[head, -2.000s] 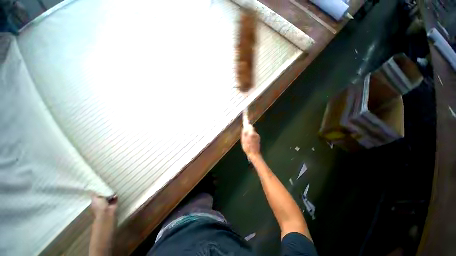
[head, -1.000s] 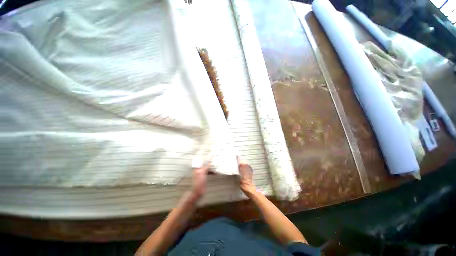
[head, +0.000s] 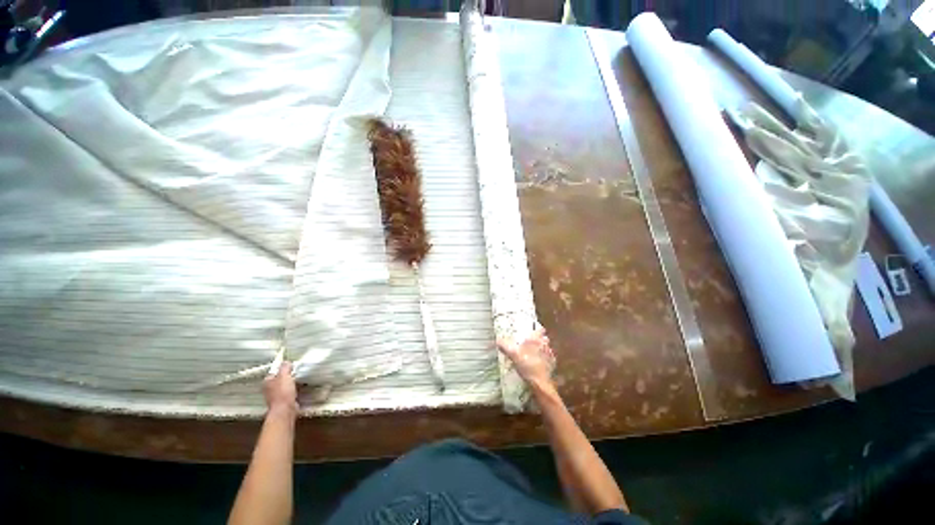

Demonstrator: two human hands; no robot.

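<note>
Cream striped fabric [head: 154, 267] covers the left part of the table, with loose folds in its upper ply. My left hand [head: 280, 388] pinches the fabric's edge near the front of the table. My right hand [head: 529, 355] is on the near end of the marbled roll [head: 497, 185], its fingers over the roll. The roll lies across the table at the cloth's right end. The feather duster [head: 400, 195] lies on the striped cloth between my hands, brown feathers away from me and white handle towards me. No hand touches it.
Right of the roll is the worn brown table [head: 595, 267] with a long ruler [head: 656, 231] across it. Beyond lie a thick pale paper roll [head: 733, 205], crumpled spare cloth [head: 815, 195], a thinner roll [head: 769, 77] and white paper tags [head: 877, 295]. The dark floor borders the table's near edge.
My left hand has moved left with the fabric edge, uncovering the duster. My right hand has moved from the fabric to the marbled roll. Earlier, my right hand held the duster; now it lies down.
</note>
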